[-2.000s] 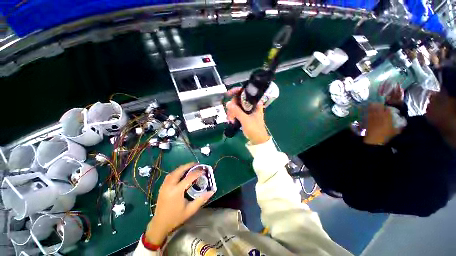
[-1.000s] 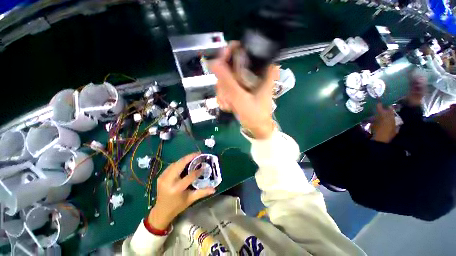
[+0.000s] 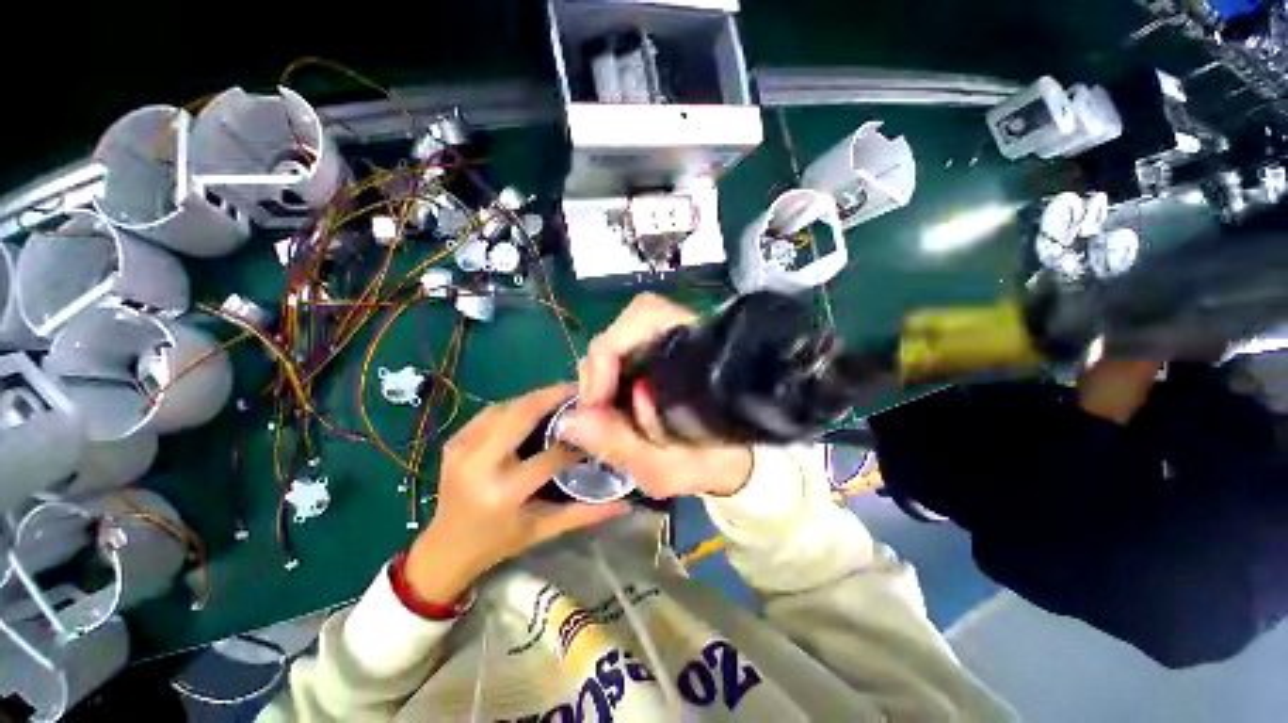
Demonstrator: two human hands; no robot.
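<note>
My left hand (image 3: 487,487) holds a white housing shell (image 3: 593,480) near the bench's front edge, its open mouth facing up. My right hand (image 3: 671,410) grips the black electric screwdriver (image 3: 749,374) over the shell. Its yellow strap (image 3: 961,353) runs off to the right. The driver's tip and most of the shell's inside are hidden by my fingers. The screw feeder (image 3: 643,219) stands behind my hands. A tangled pile of small motors (image 3: 473,233) with coloured wires lies left of it.
White housing shells (image 3: 156,170) are stacked at the left. Two housings (image 3: 791,247) stand right of the feeder. Loose motors (image 3: 308,496) lie on the green bench. Further right are white units (image 3: 1052,120) and rounded white parts (image 3: 1088,233). A person in dark sleeves (image 3: 1045,494) is at the right.
My right hand has brought the screwdriver from beside the feeder down to the shell in my left hand. The view has shifted, and two housings now show right of the feeder.
</note>
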